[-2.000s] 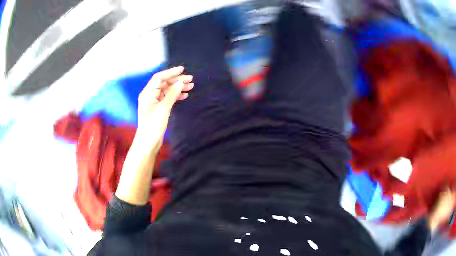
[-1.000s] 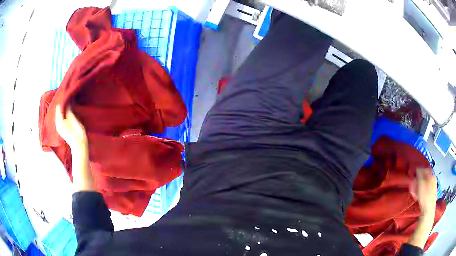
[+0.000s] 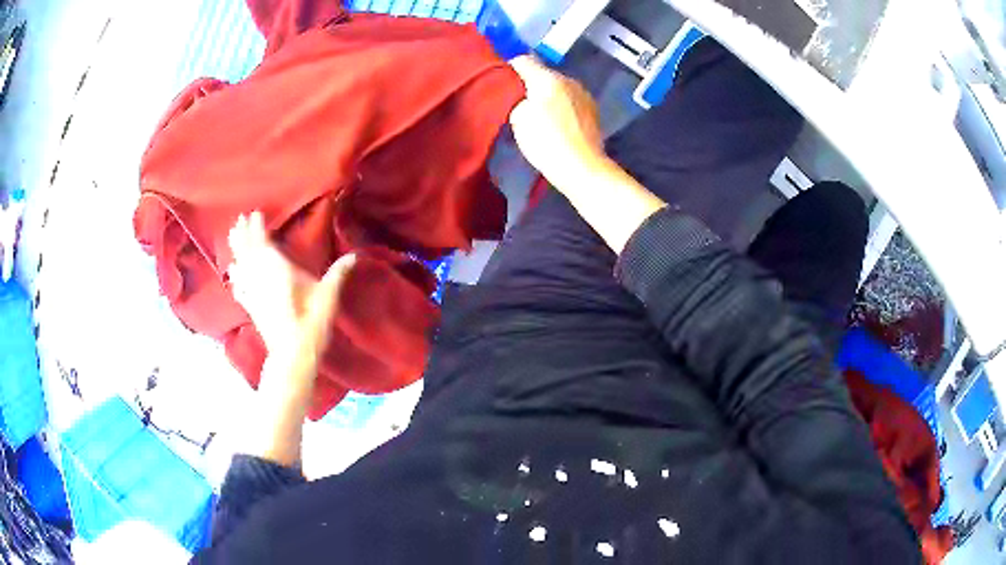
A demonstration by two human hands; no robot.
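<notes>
A large rust-red garment (image 3: 331,121) is spread over the blue bin on my left. My right hand (image 3: 555,119) has crossed over my lap and pinches the garment's edge nearest my legs. My left hand (image 3: 270,289) lies on the lower part of the red cloth, with thumb and fingers apart. The cloth between the hands sags in dark folds. Most of the bin is hidden under the cloth.
The left bin's blue grid wall (image 3: 221,44) shows behind the cloth. More red garments (image 3: 899,441) lie in a bin at the right. The white machine table edge (image 3: 883,144) curves across the upper right. A light blue crate (image 3: 138,464) stands at the lower left.
My right hand has left the right bin's garments and crossed over to grip the left garment. That garment is raised and spread towards my legs. My left hand has moved inward over it.
</notes>
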